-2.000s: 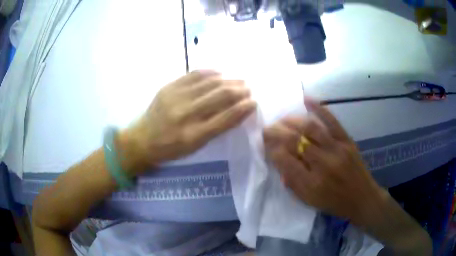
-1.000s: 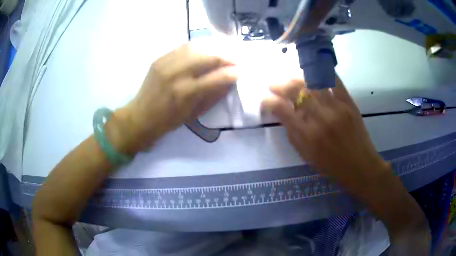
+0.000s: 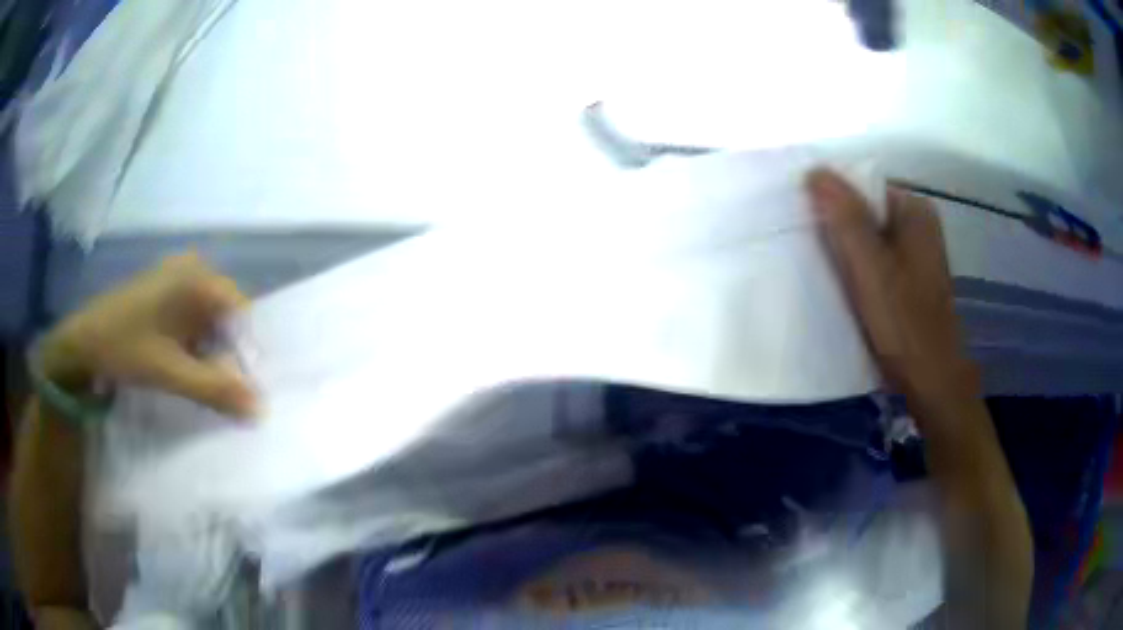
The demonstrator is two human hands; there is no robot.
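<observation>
A long white fabric piece (image 3: 542, 308) is stretched between my two hands, over the table's front edge and my lap. The picture is blurred. My left hand (image 3: 166, 332), with a green bangle at the wrist, grips its left end at the lower left. My right hand (image 3: 893, 283) grips its right end, fingers at the upper right corner. The sewing machine's needle area is out of view or lost in glare; a dark cylinder fitting (image 3: 874, 22) shows at the top edge.
A stack of white strips (image 3: 111, 117) lies at the table's far left. Thread snips (image 3: 1059, 224) with red and dark parts lie at the right. A grey rounded tab (image 3: 616, 138) shows behind the fabric. White cloth (image 3: 850, 560) and dark blue cloth with lettering lie at the lap.
Both hands have moved apart and away from the needle area, and now hold the white fabric spread between them. The view has shifted, so the machine head has mostly left the picture.
</observation>
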